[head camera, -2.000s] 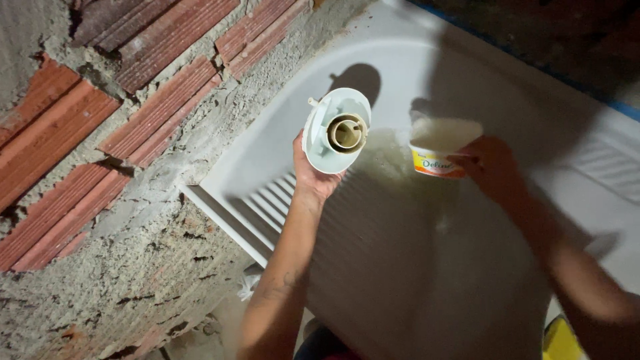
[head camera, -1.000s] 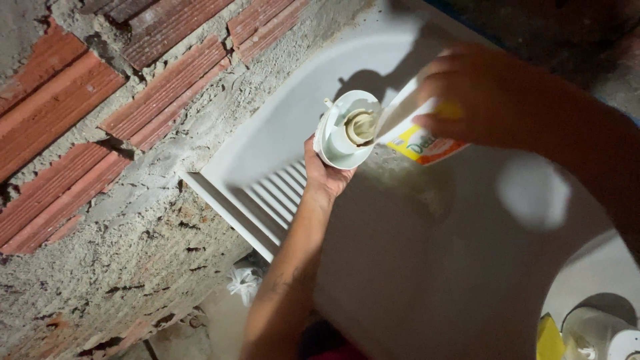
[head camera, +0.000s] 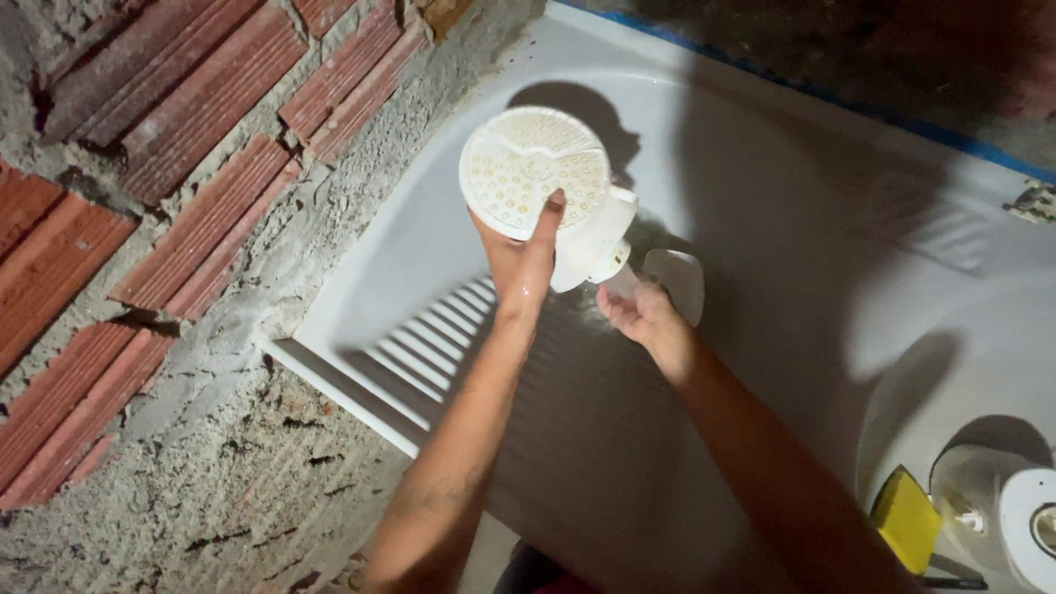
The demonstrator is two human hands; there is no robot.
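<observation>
My left hand holds a white plastic electric shower head from below, thumb on its face of small holes. Its rounded body and short neck point down and right. Just below the neck is my right hand, palm up with fingers loosely curled; a pale blurred streak, seemingly water, runs from the neck to the fingers. A pale tub lies in the sink basin just beyond this hand, its printed side not visible. Both hands are over the white laundry sink.
A ribbed washboard slope is at the sink's left. Beside the sink stands a rough wall of red hollow bricks and mortar. At the lower right are a yellow sponge, a clear container and a white round part.
My left hand has tipped the shower head, so its perforated face now shows instead of its open neck. My right hand has let go of the tub it was pouring from and moved below the neck.
</observation>
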